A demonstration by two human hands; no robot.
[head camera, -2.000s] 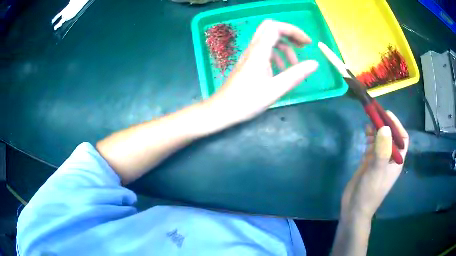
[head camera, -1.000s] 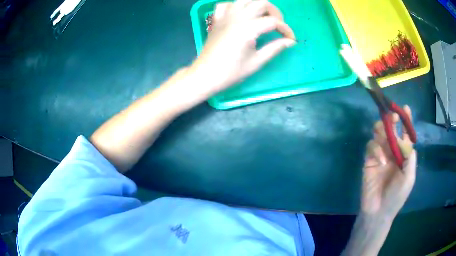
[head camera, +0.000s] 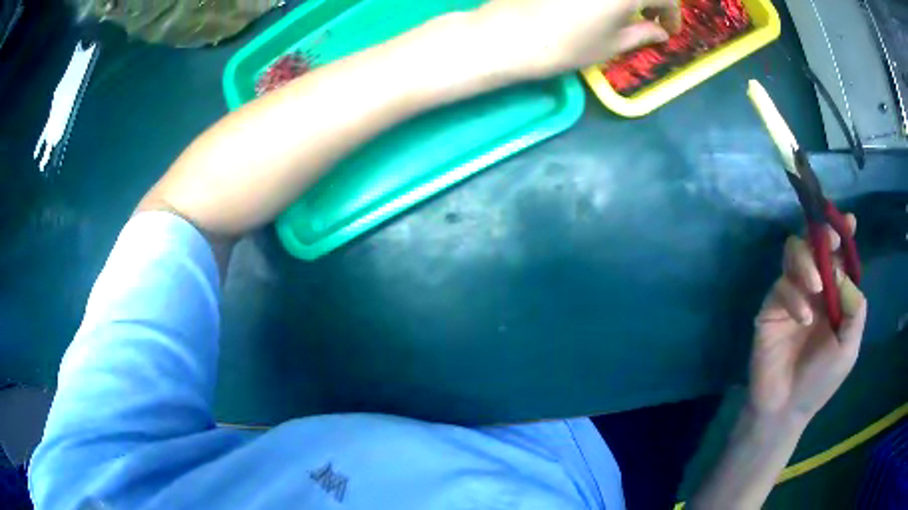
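My left hand (head camera: 597, 38) reaches over the yellow tray (head camera: 647, 104), its fingers at the pile of short red and black wires (head camera: 687, 50). The fingertips are partly cut off by the top edge, so whether they hold a wire cannot be told. My right hand (head camera: 806, 329) holds long-nose pliers (head camera: 818, 214) by the red handles. The pliers point up and left, with a cream-white piece (head camera: 774, 120) at the tips. The green tray (head camera: 418, 189) lies under my left forearm, with a smaller red wire pile (head camera: 286, 73) at its left end.
A grey metal box (head camera: 864, 75) with a thin dark cable stands at the upper right. A crinkled brownish bundle (head camera: 179, 15) lies at the upper left. A white fork-ended piece (head camera: 66, 105) lies below it. A yellow line (head camera: 846, 448) shows on the floor at lower right.
My left hand has moved right from the green tray to the yellow tray's wire pile. My right hand with the pliers is farther right. The view has shifted, and the trays appear farther left and higher.
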